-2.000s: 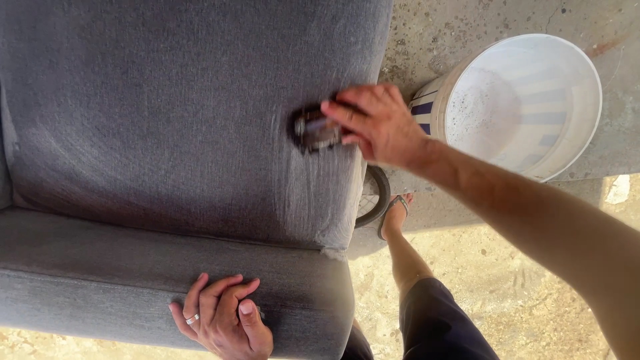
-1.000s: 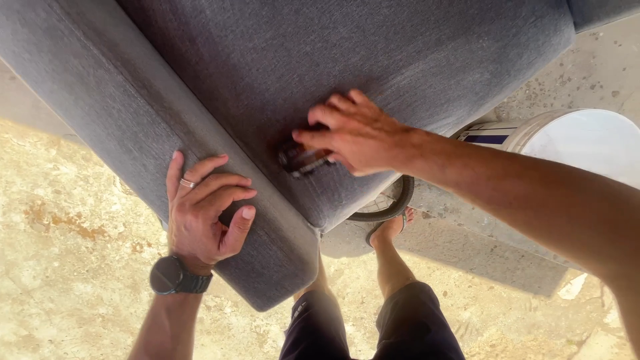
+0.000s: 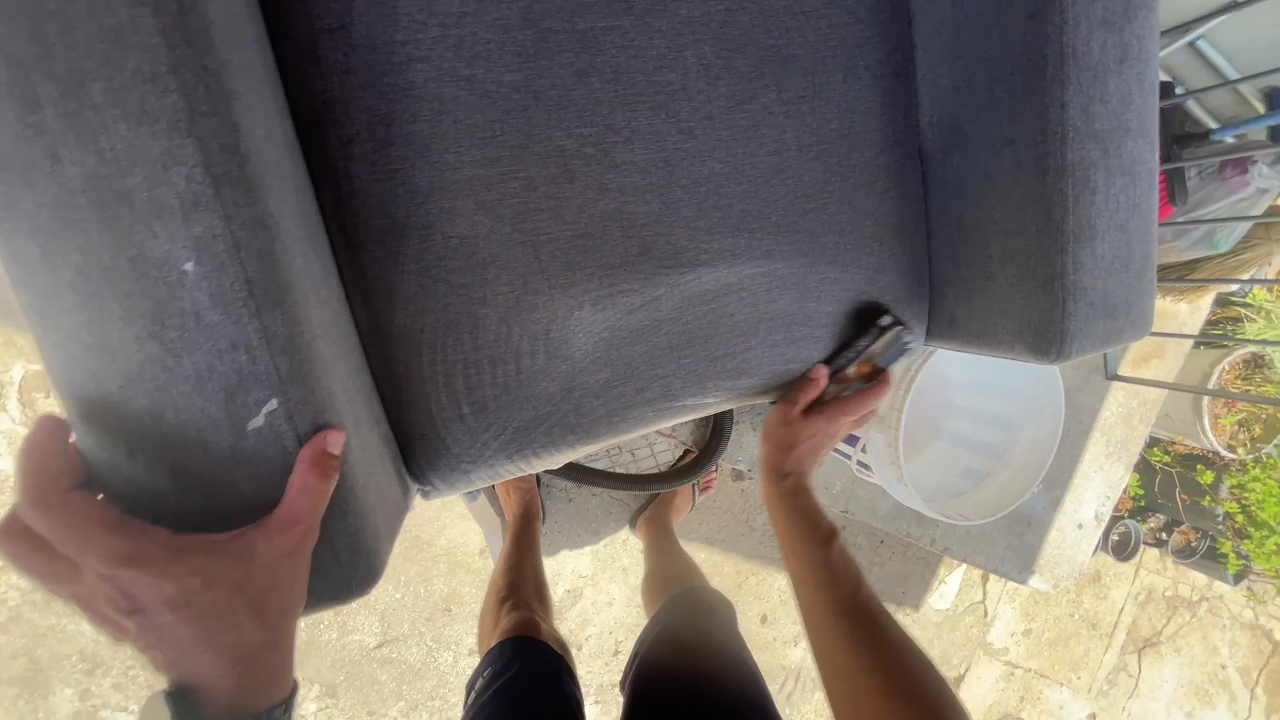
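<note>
A grey upholstered armchair (image 3: 620, 200) fills the upper view, with pale brush streaks along the front of its seat. My right hand (image 3: 815, 425) is closed around a dark handheld brush (image 3: 868, 355), which lies against the seat's front edge by the armrest on the right (image 3: 1020, 180). My left hand (image 3: 190, 560), a watch at its wrist, rests with spread fingers on the front of the armrest on the left (image 3: 190, 330), beside a small whitish mark. It holds nothing.
A white plastic bucket (image 3: 985, 435) stands on a concrete slab beyond my right hand. Below the seat curves a ribbed hose (image 3: 640, 485), close to my feet. Metal railings (image 3: 1215, 380) and potted plants (image 3: 1245, 400) are at the right.
The brush in my right hand has moved from near the left-hand armrest across the seat to the corner by the other armrest. The view has turned strongly.
</note>
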